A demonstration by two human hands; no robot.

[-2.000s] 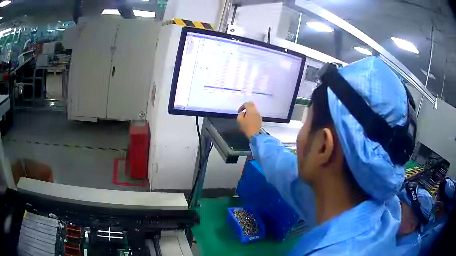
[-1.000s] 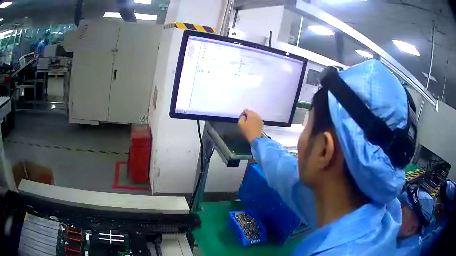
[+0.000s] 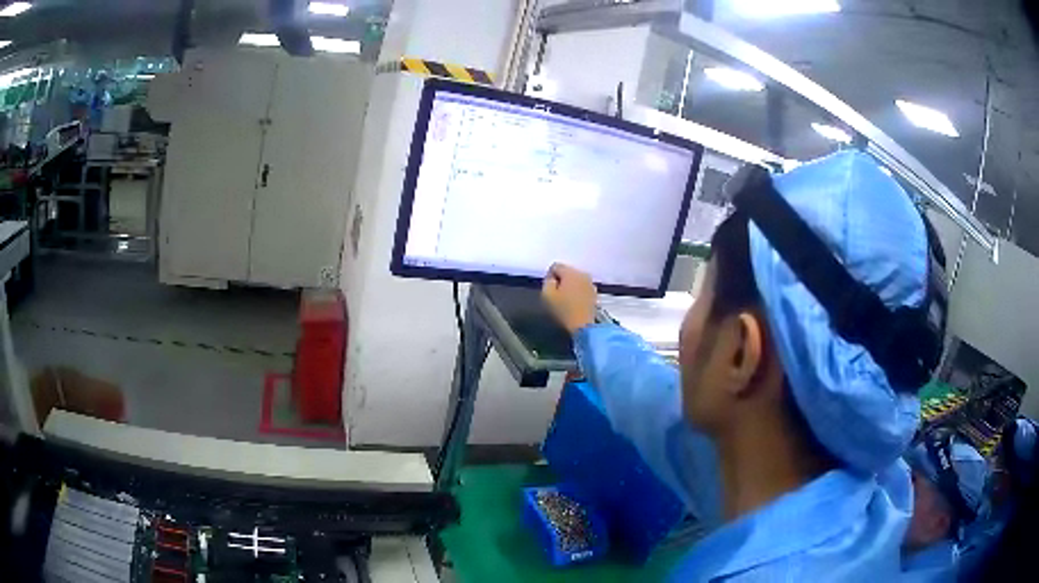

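Neither of my hands is in view. A circuit board (image 3: pixel 245 547) lies at the bottom left, cut off by the lower edge, with silver-white parallel bars (image 3: pixel 93 535) at its left end and orange-copper blocks (image 3: pixel 171 549) beside them. A black-framed monitor (image 3: pixel 553 188) shows a white page with small text, too blurred to read. Another person's raised hand (image 3: pixel 569 296) is closed in front of the monitor's lower edge.
A person in a blue smock and cap (image 3: pixel 843 296) stands close on the right; more capped people are behind. A blue bin of small parts (image 3: pixel 564 526) sits on the green mat (image 3: pixel 490 512) beside a larger blue box (image 3: pixel 615 461). A red box (image 3: pixel 322 359) stands by the white pillar.
The view has tilted slightly, so things sit a little lower in the picture. The page on the monitor differs from two seconds ago. The other person's hand stays by the monitor's lower edge.
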